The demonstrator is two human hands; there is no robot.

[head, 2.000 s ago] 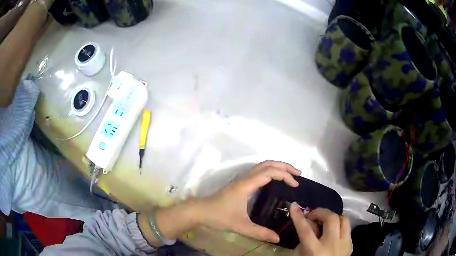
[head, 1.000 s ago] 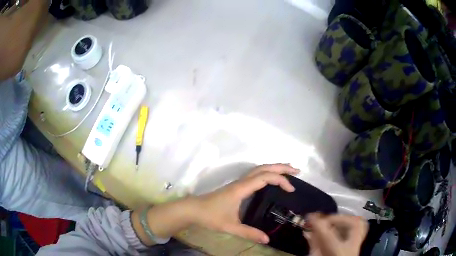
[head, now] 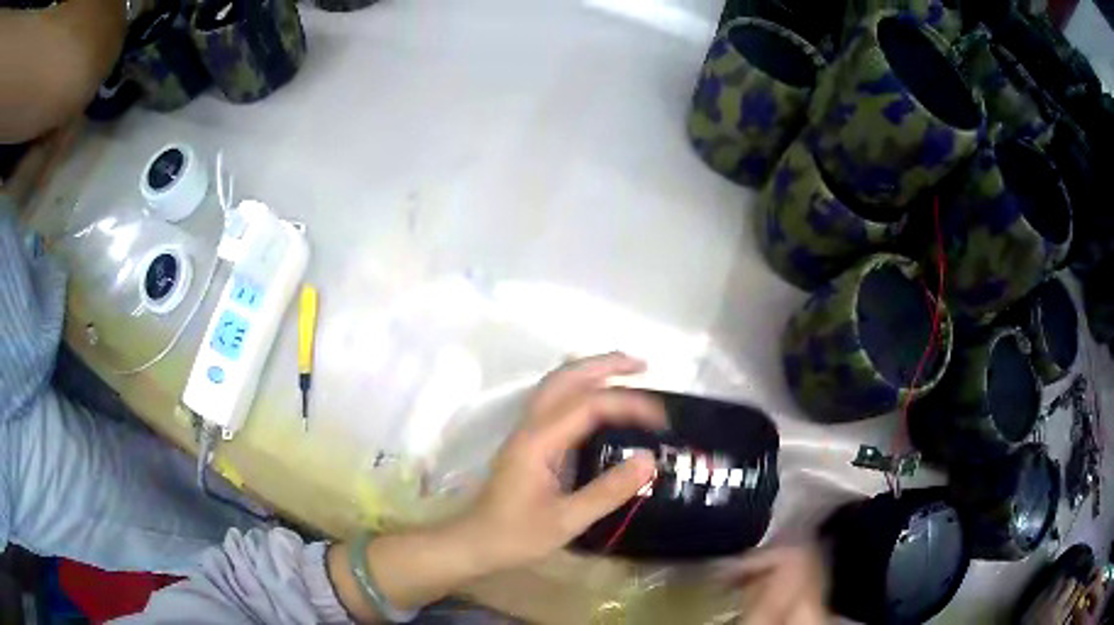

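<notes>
A black speaker body (head: pixel 721 519) lies on its side at the bench's front edge. Silvery parts of a circuit board (head: pixel 696 475) show in its upward side slot, blurred. A red lead wire (head: pixel 628 525) runs from the slot's left end. My left hand (head: pixel 538 470) is wrapped around the body's left end, thumb by the slot. My right hand (head: pixel 782 588) is blurred at the bottom edge, apart from the body; whether it holds anything cannot be told.
Camouflage speaker bodies (head: pixel 861 336) are stacked at right, with a small green board (head: pixel 884 462) and another black body (head: pixel 898 556) below. A yellow screwdriver (head: pixel 307 342), power strip (head: pixel 248 324) and round white units (head: pixel 171 181) lie left. A coworker's arm (head: pixel 55 67) is at upper left.
My right hand has moved off the slot, down and away from the body. The black body now lies more level, its slot facing up. The whole view has shifted.
</notes>
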